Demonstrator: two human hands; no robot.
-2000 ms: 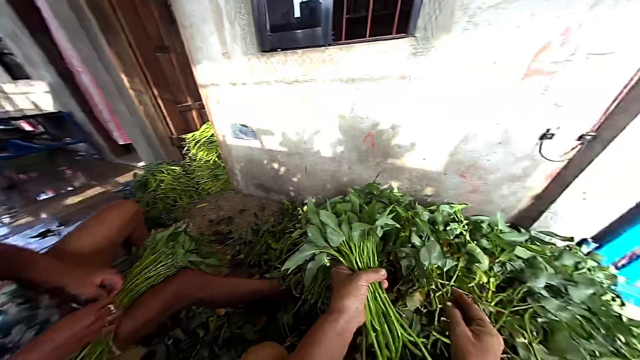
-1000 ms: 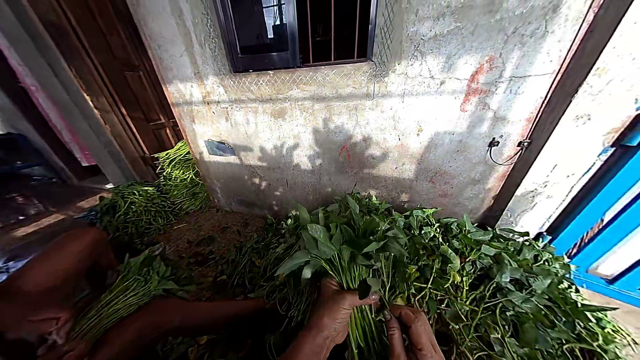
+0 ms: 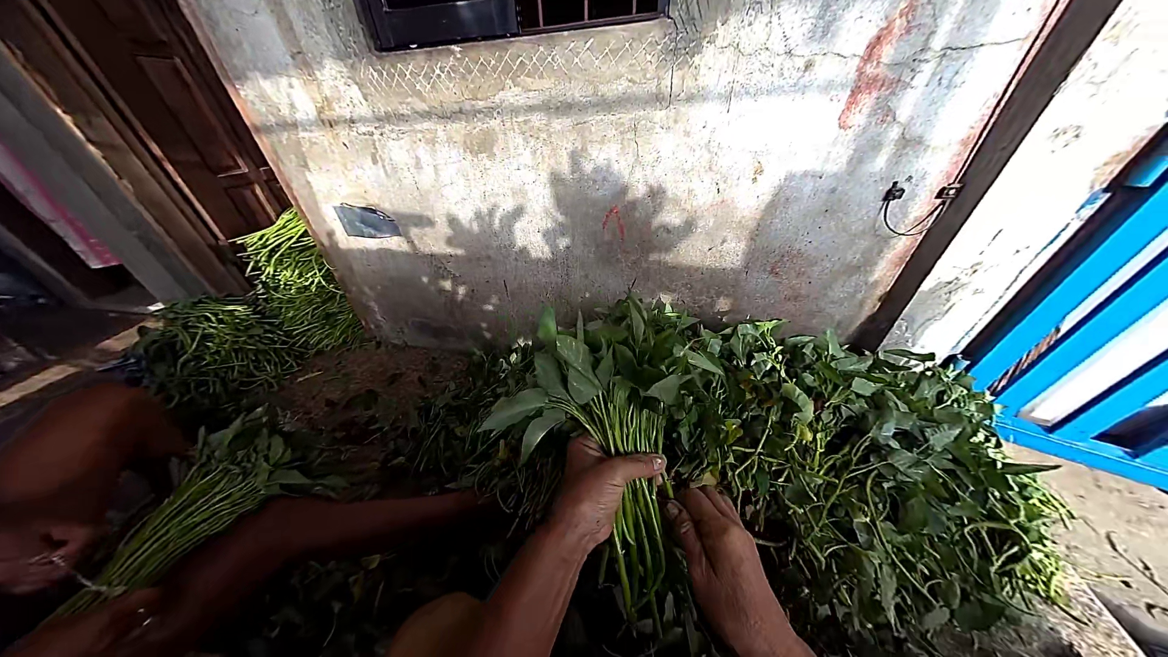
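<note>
My left hand is wrapped around a bunch of leafy green stems, its thumb across the front; the leaves fan out above and the cut stems hang below. Just right of the bunch is my right hand, its fingertips at the stems beside the left thumb; whether it grips a stem cannot be told. Behind and to the right spreads a large heap of leafy greens. In the shade at the left, another person's hand is at a second bunch of greens.
A weathered plastered wall stands behind the heap, with a barred window above. Piled greens lie by a wooden door at the left. A blue metal gate is at the right. Another person's arm and legs reach in from the left.
My right hand has moved from the heap at the right to beside the bunch in my left hand. The view has shifted, showing more of the blue gate.
</note>
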